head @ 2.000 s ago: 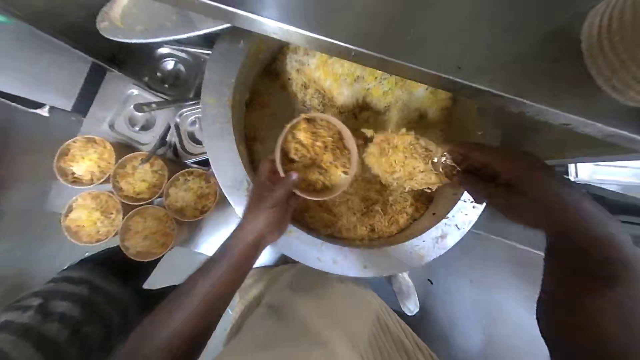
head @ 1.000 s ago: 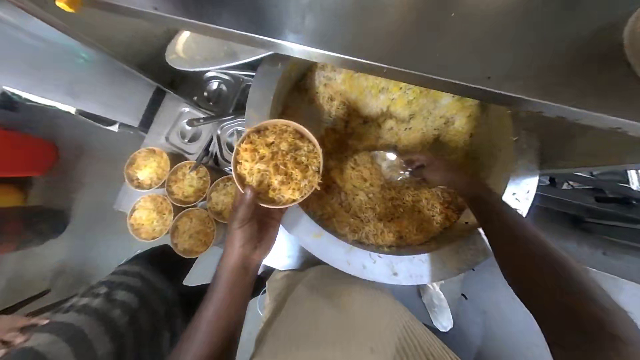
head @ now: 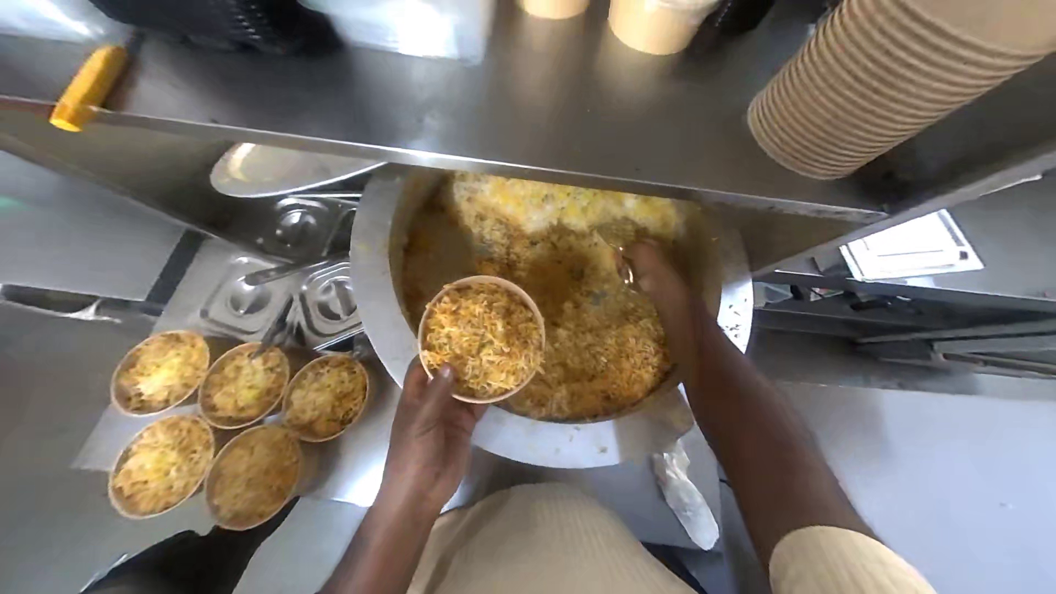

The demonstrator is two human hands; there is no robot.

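My left hand (head: 433,429) holds a paper bowl filled with cooked rice (head: 483,338) over the near left rim of a large round metal pot (head: 544,437). Inside the pot lies orange-brown rice (head: 594,355), with white and yellow rice (head: 561,205) along the far side. My right hand (head: 652,268) is down in the pot at its right, closed on a metal utensil whose lower part is hard to make out against the rice. Several filled paper bowls (head: 252,477) stand together at the left.
A steel shelf (head: 495,107) crosses above the pot's far side, bearing a tall stack of paper bowls (head: 874,91) and a yellow-handled tool (head: 87,89). Lidded steel containers (head: 247,297) sit left of the pot. A plastic-wrapped item (head: 686,495) is at its near right.
My right hand has moved from the pot's right edge into the pot, and now toward its far side. The bowl in my left hand looks fuller than in the earliest frame.
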